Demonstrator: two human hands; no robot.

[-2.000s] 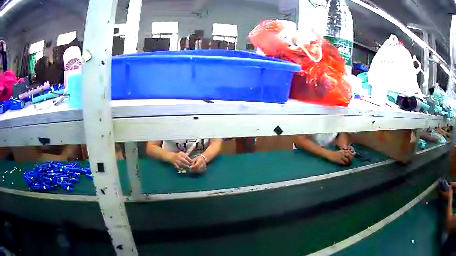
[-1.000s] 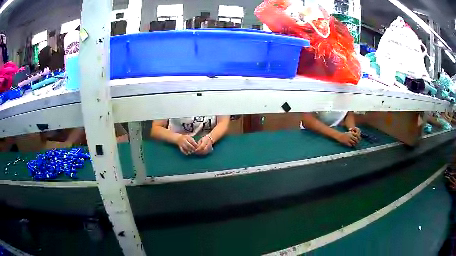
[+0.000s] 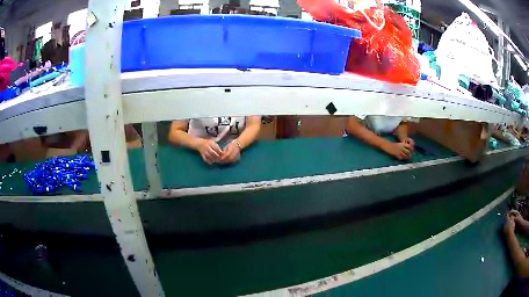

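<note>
Neither of my hands is in view. In front of me, the dark green conveyor belt [image 3: 325, 226] runs across between two pale metal rails. A small blurred greyish thing [image 3: 40, 255] lies on the belt at the lower left; I cannot tell what it is. The near green bench top [image 3: 429, 267] carries a small white part [image 3: 482, 259]. Part of a blue heap [image 3: 7, 288] shows at the bottom left corner. On the far green bench, a heap of blue components [image 3: 58, 173] lies beside scattered small white parts [image 3: 8, 177].
A white, chipped post [image 3: 110, 145] and shelf edge [image 3: 232, 101] cross the view. The shelf holds a blue tub [image 3: 232, 46], a red plastic bag [image 3: 386, 55] and a white bag [image 3: 467, 49]. Two people's hands rest over the far bench; another person's hands [image 3: 513, 220] show at the right edge.
The view has tipped downward, so the shelf and far bench sit higher and more near bench shows. Another person's hands and forearm show more fully at the right edge.
</note>
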